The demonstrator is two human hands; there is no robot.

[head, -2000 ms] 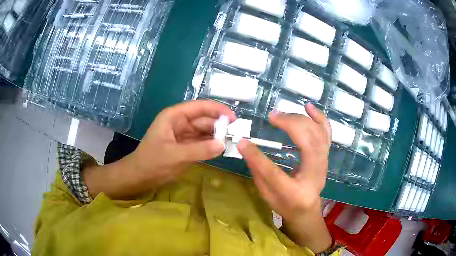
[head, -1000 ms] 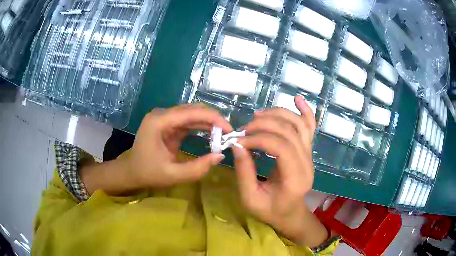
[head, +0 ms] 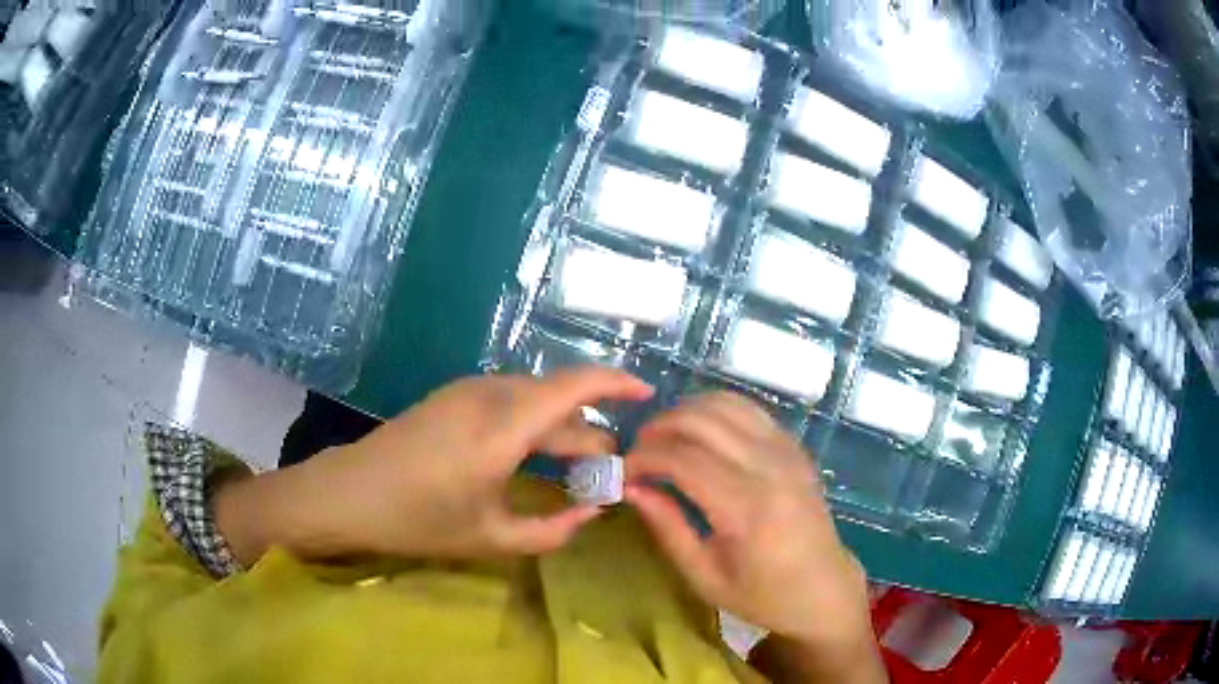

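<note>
A small white plastic piece (head: 598,480) is between my two hands, just in front of the garment and below the near edge of the blister tray. My left hand (head: 461,461) holds it from the left, thumb below and fingers curved above. My right hand (head: 733,508) pinches at its right side with thumb and fingertips. The fingers hide part of the piece, and its inner detail is too blurred to tell. The clear unit blister tray (head: 876,478) lies behind my hands with columns of white blocks (head: 622,283) in its pockets.
Clear ribbed trays (head: 254,174) with thin rods are at the left, and a loose-parts tray (head: 40,94) is far left. A parts bag (head: 1096,160) and a round bag of white pieces (head: 909,54) are at the back right. A second unit tray (head: 1120,468) is far right. A red stool (head: 969,641) is below.
My hands have moved lower and closer to my body. The white piece now looks compact and squarish, and its thin arms no longer show. The trays appear lower in view than one second ago.
</note>
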